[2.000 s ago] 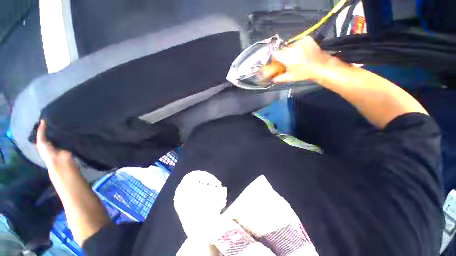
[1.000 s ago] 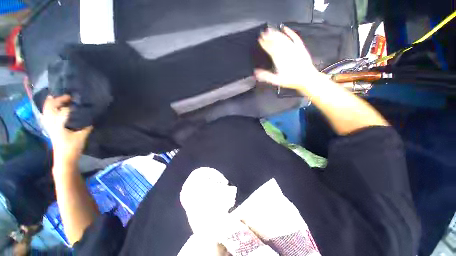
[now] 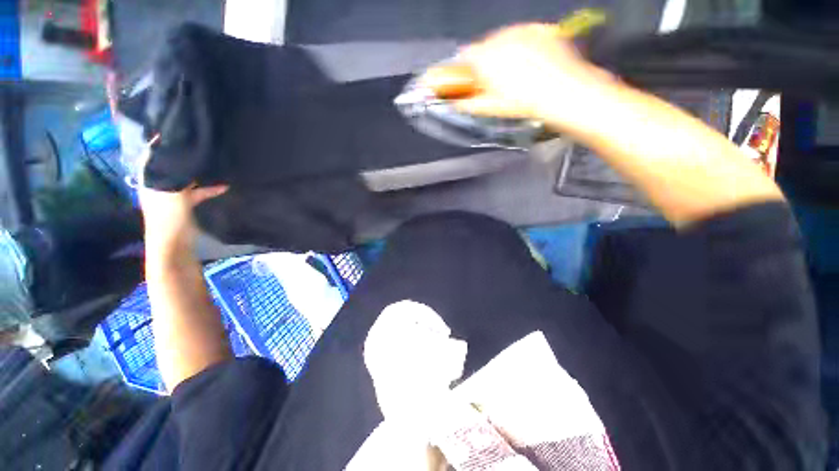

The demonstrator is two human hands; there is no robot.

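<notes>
A black garment [image 3: 285,120] lies over the grey padded board [image 3: 515,175], bunched up at its left end. My left hand [image 3: 175,207] holds the bunched left end, its fingers partly hidden by the cloth. My right hand [image 3: 524,69] is closed around the orange-brown handle of the steam iron [image 3: 460,127]. The iron is over the right end of the garment, its pointed tip to the left. It is blurred, and whether it touches the cloth is hard to tell.
A dark flat iron rest [image 3: 598,175] is at the board's right, with printed paper [image 3: 762,138] beyond it. Blue plastic baskets [image 3: 267,317] stand below the board. A white strip [image 3: 255,20] crosses the dark table behind. A yellow line [image 3: 583,20] shows behind my right hand.
The iron, set down at the right one second ago, is now in my right hand and over the cloth. My left hand and the bunched garment end appear further right and higher in view.
</notes>
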